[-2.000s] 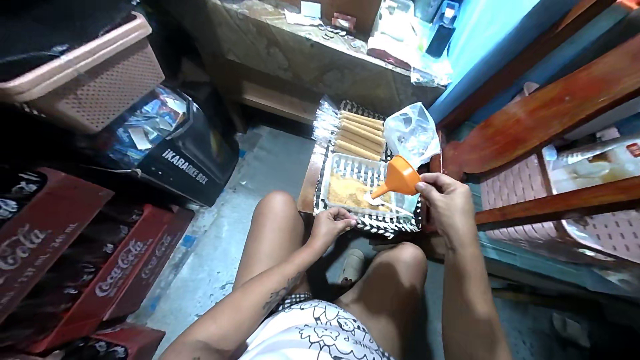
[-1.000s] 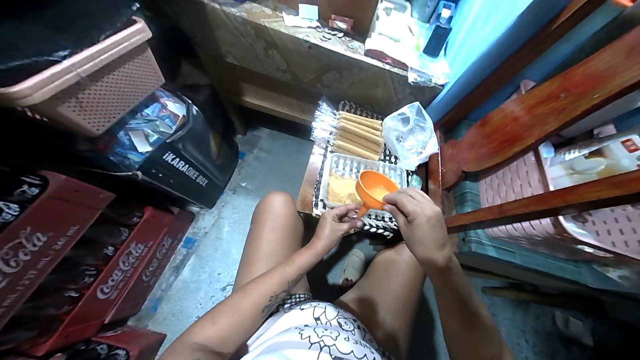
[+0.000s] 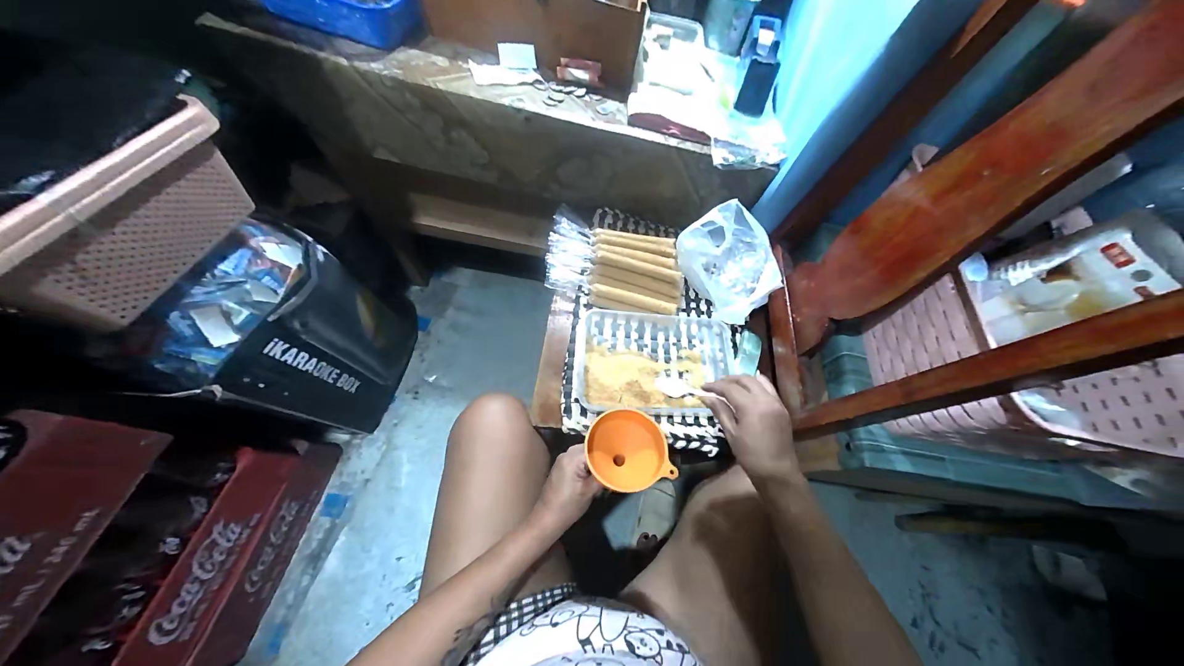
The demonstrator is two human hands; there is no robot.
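Observation:
My left hand [image 3: 568,483] holds an orange plastic funnel [image 3: 629,446], its wide mouth facing up, between my knees at the near edge of a clear plastic container [image 3: 583,347]. Light brown powder [image 3: 622,375] lies in that container. With my right hand [image 3: 751,416] I grip a white plastic spoon [image 3: 677,387], its bowl on the powder. Beyond the container several filled, slender plastic tubes of brown powder [image 3: 636,270] lie side by side, their loose clear ends to the left. A translucent plastic bag [image 3: 731,259] sits right of them. Whatever is under the funnel is hidden by my hand.
The patterned cloth [image 3: 606,220] covers a low wooden seat. A ledge [image 3: 416,79] with coins and boxes runs behind. Left stand a black box [image 3: 324,324], a pink basket [image 3: 139,222] and red Coca-Cola crates [image 3: 203,564]. A wooden rail [image 3: 999,370] and another pink basket [image 3: 925,347] are right.
The funnel has passed from my right hand to my left, and is now lower, with its mouth up. My right hand has moved to the container and now holds the white spoon.

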